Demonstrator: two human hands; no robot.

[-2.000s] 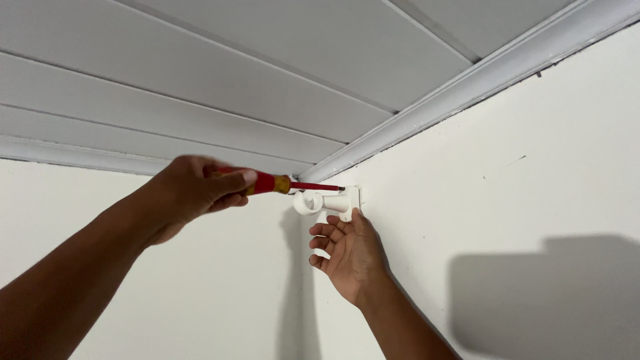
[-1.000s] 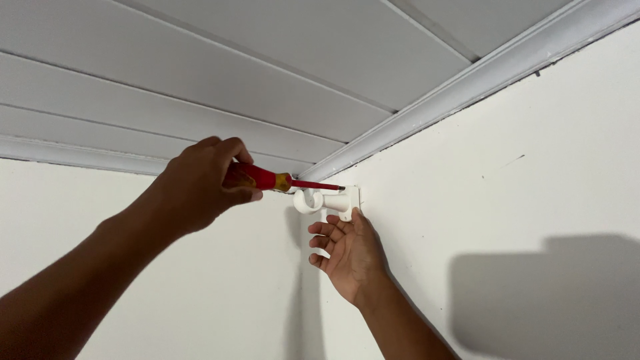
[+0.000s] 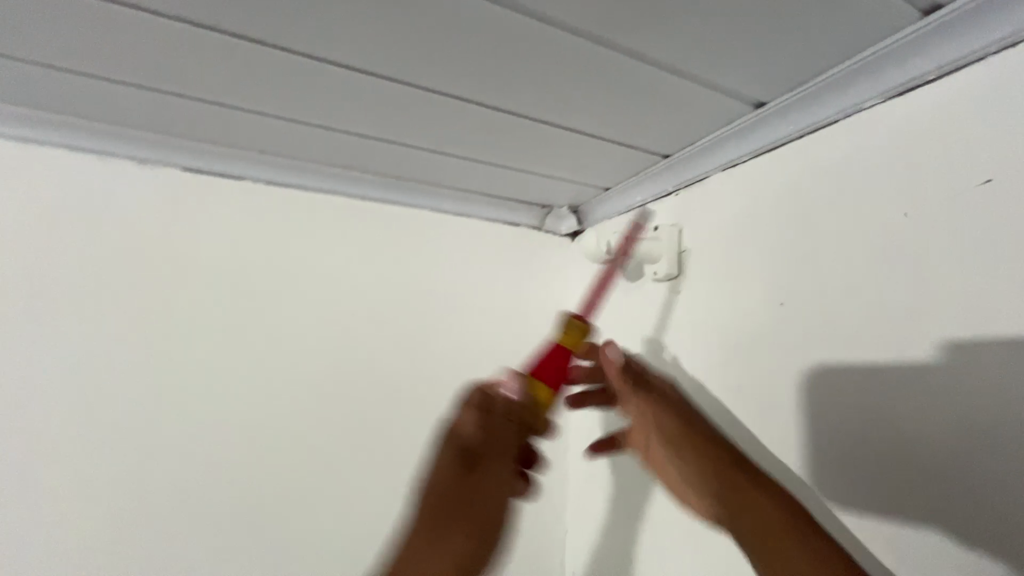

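Note:
My left hand (image 3: 488, 456) is closed around the yellow-and-red handle of a screwdriver (image 3: 552, 366), blurred by motion. Its red shaft points up and to the right, its tip appearing in front of the wall near the ceiling. Behind the shaft, a white curtain rod bracket (image 3: 666, 252) sits against the right wall, close to the corner; the shaft hides part of it. My right hand (image 3: 640, 408) is below the bracket with fingers spread, its fingertips close beside the screwdriver handle. Whether they touch the handle cannot be told.
A grey panelled ceiling (image 3: 384, 104) with white cornice moulding (image 3: 760, 132) runs above both walls. The two walls meet below a small white corner piece (image 3: 561, 219). Dark shadows fall on the right wall (image 3: 880, 280).
My left hand has drawn the screwdriver down from the bracket, turning it from nearly level to steeply tilted. My right hand has let go of the bracket and moved down.

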